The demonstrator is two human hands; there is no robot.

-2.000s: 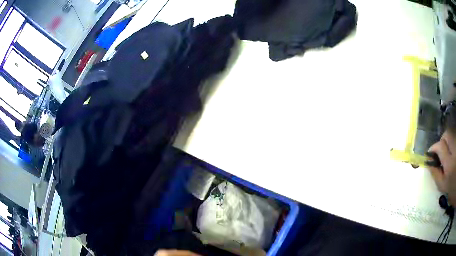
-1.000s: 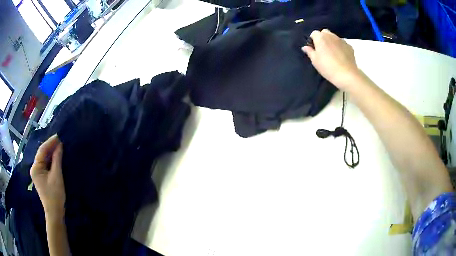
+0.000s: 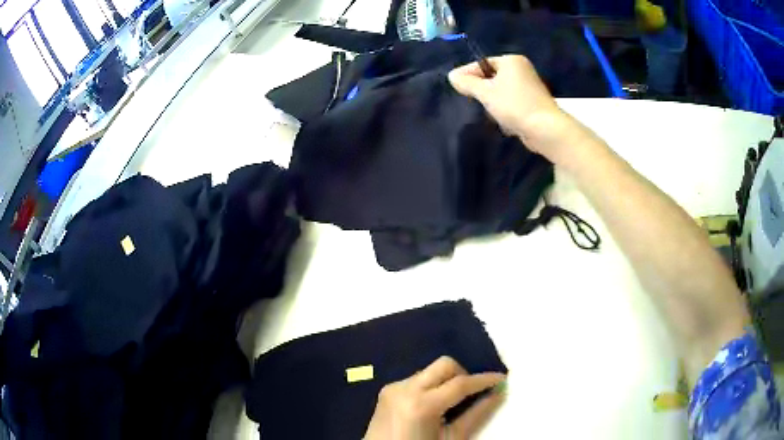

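My left hand (image 3: 430,402) holds the edge of a dark cut panel (image 3: 318,357) at the bottom centre, with a small yellow sticker (image 3: 359,374) on it. My right hand (image 3: 507,90) is at the top of a pile of dark pieces (image 3: 378,155), fingers pinched on the cloth's upper edge. A dark pointed tool, probably snips (image 3: 483,62), sticks up from its fingers. A knotted black cord (image 3: 572,225) lies at the pile's lower right.
A large work heap (image 3: 112,301) hangs over the table's left side, with small stickers on it. The white table (image 3: 593,344) curves around. The machine head (image 3: 765,215) is at the right edge. Blue bins (image 3: 744,51) stand at the top right.
My left hand has moved right from the left heap and now holds a panel over the table. My right hand has shifted left along the pile. The cord has been partly covered.
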